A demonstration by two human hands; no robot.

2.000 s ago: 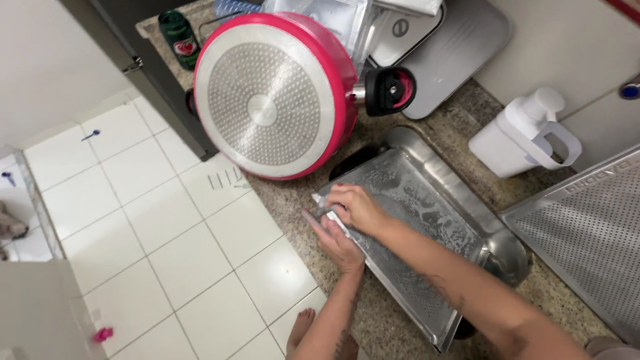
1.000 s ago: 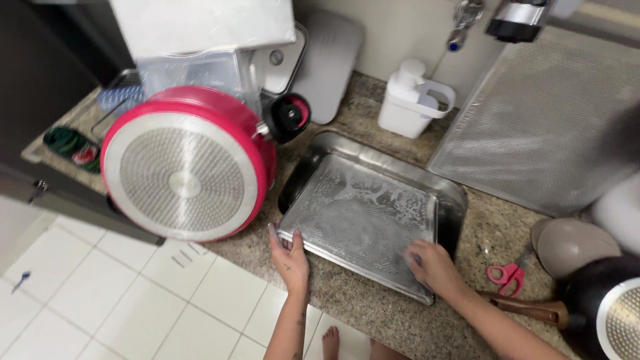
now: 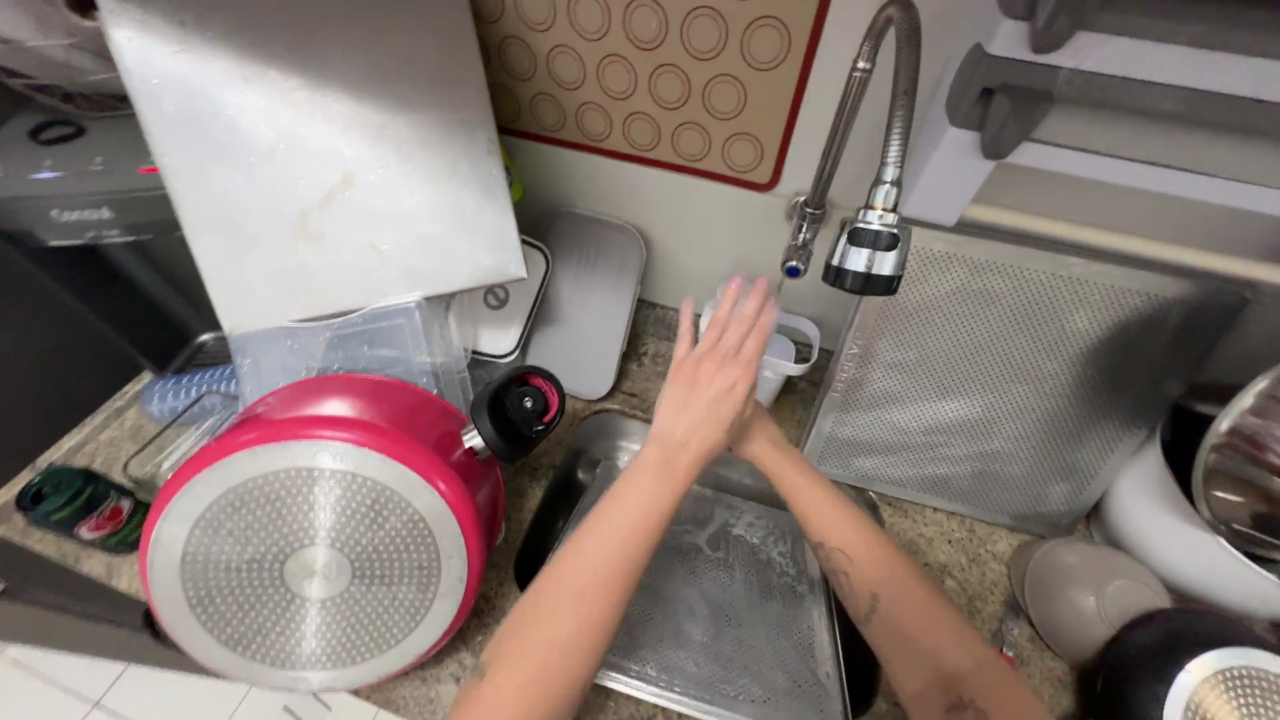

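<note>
My left hand [image 3: 712,375] is raised over the back edge of the sink [image 3: 610,430], fingers extended, in front of a white plastic dispenser [image 3: 780,360]. Behind it, mostly covered, my right hand [image 3: 755,430] meets it near the palm; its fingers are hidden. I see nothing held in the left hand. Below my forearms a perforated metal baking tray [image 3: 725,590], wet with whitish suds, lies across the sink. A chrome faucet [image 3: 868,250] with a flexible neck hangs to the right of my hands.
A red pot [image 3: 320,560] stands on its side at the left, beside a green can [image 3: 85,508]. A second perforated tray [image 3: 980,380] leans on the wall at right, near a beige bowl [image 3: 1090,595] and a dark pan [image 3: 1190,660]. A large metal sheet [image 3: 320,160] rises behind the pot.
My hands have left the tray's front edge and come together near the dispenser at the back of the sink. The view has shifted toward the wall, bringing the whole faucet into sight.
</note>
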